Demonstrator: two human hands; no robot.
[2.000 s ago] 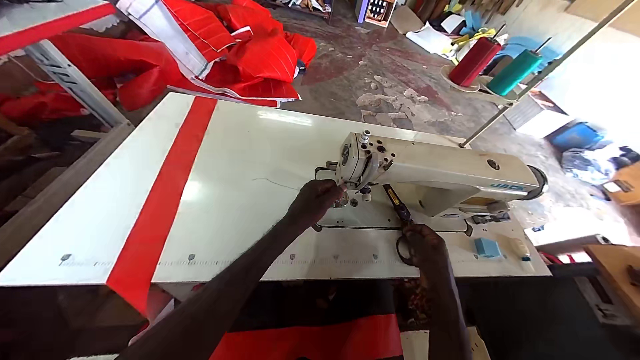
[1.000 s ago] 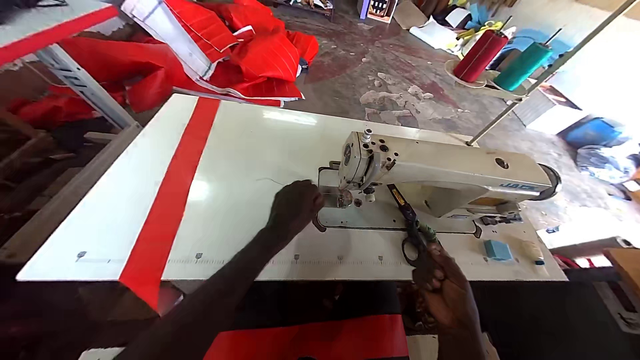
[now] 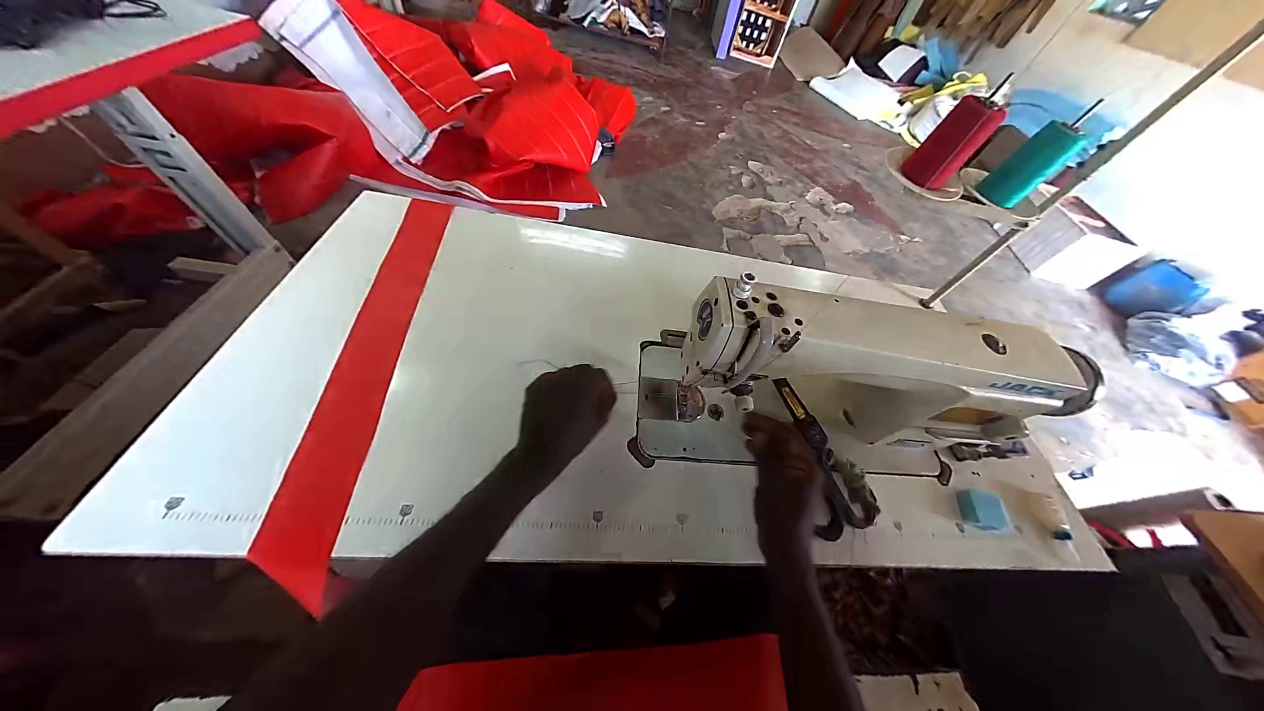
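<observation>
A Jack sewing machine [image 3: 889, 336] stands on a white table [image 3: 533, 296]. Just left of its needle plate, my left hand [image 3: 566, 410] is closed around a thin thread, whose loose end trails to the left and which runs on toward the presser foot. My right hand [image 3: 785, 454] is in front of the needle area with its fingers bent; whether it pinches anything is too small to tell. Right beside it, scissors with black handles [image 3: 844, 499] lie on the machine bed. A red fabric strip [image 3: 360, 385] crosses the table at the left and hangs over the front edge.
A light blue block [image 3: 983, 510] and a small bottle [image 3: 1049, 515] sit at the table's right end. Red and green thread cones [image 3: 1032, 163] stand on a holder behind. Red fabric [image 3: 523, 118] is heaped beyond the table. More red fabric [image 3: 602, 681] lies below the front edge.
My right hand has let go of the scissors and moved left to the front of the needle area. My left hand has moved away from the needle, to the left.
</observation>
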